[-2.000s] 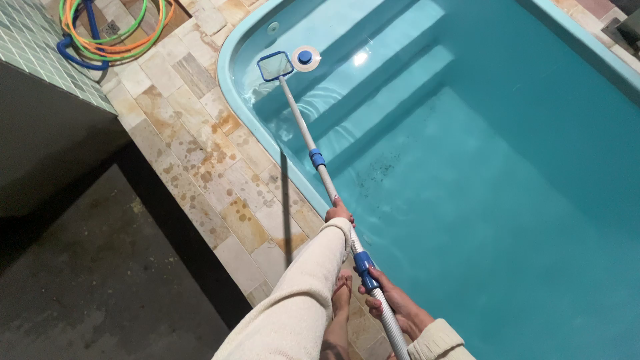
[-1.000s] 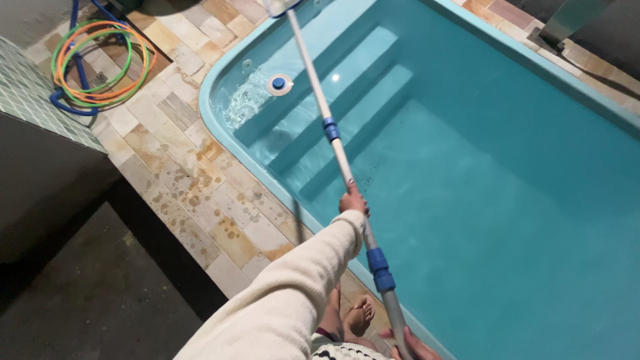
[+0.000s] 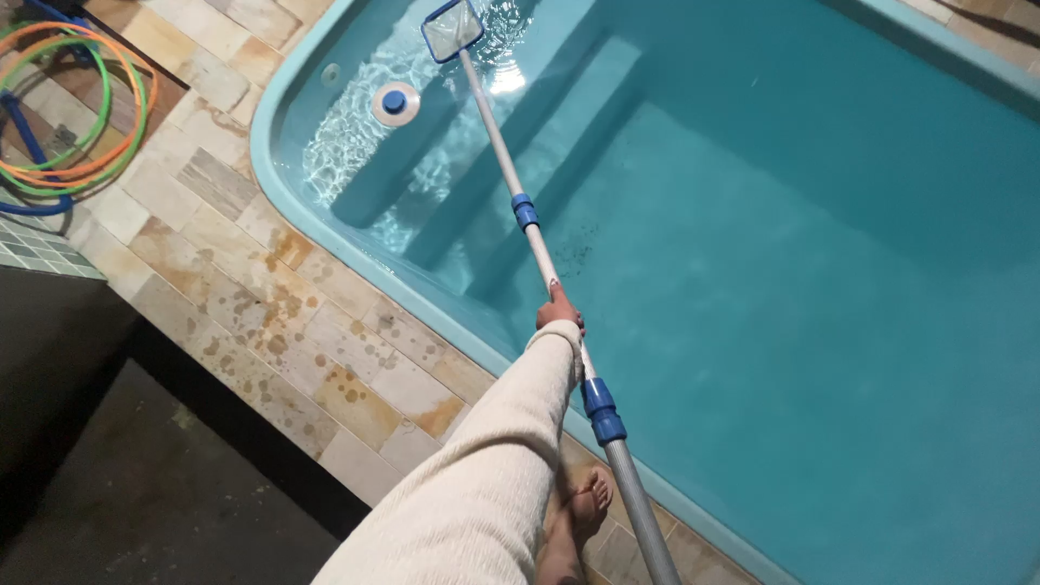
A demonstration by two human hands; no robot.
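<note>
My left hand (image 3: 559, 310), at the end of a cream sleeve, is closed around the telescopic pole (image 3: 497, 142) of a pool skimmer, between its two blue locking collars. The blue-framed flat skimmer net (image 3: 452, 31) is at the far end, over the steps at the pool's corner, with rippled water beside it. A round float with a blue cap (image 3: 395, 102) lies left of the pole. The pole's thicker lower section runs out of the bottom of the view, and my right hand is not visible.
The pool's raised rim (image 3: 390, 301) borders a stained stone-tile deck (image 3: 268, 325). My bare foot (image 3: 589, 500) stands beside the rim. Coiled orange and green hoses (image 3: 106, 154) lie at upper left. A dark lower area (image 3: 146, 487) drops off past the deck's left edge.
The net went from beside the float to beyond the top edge, and is now back in view, right of the float. My right hand, on the lower pole earlier, has left the view.
</note>
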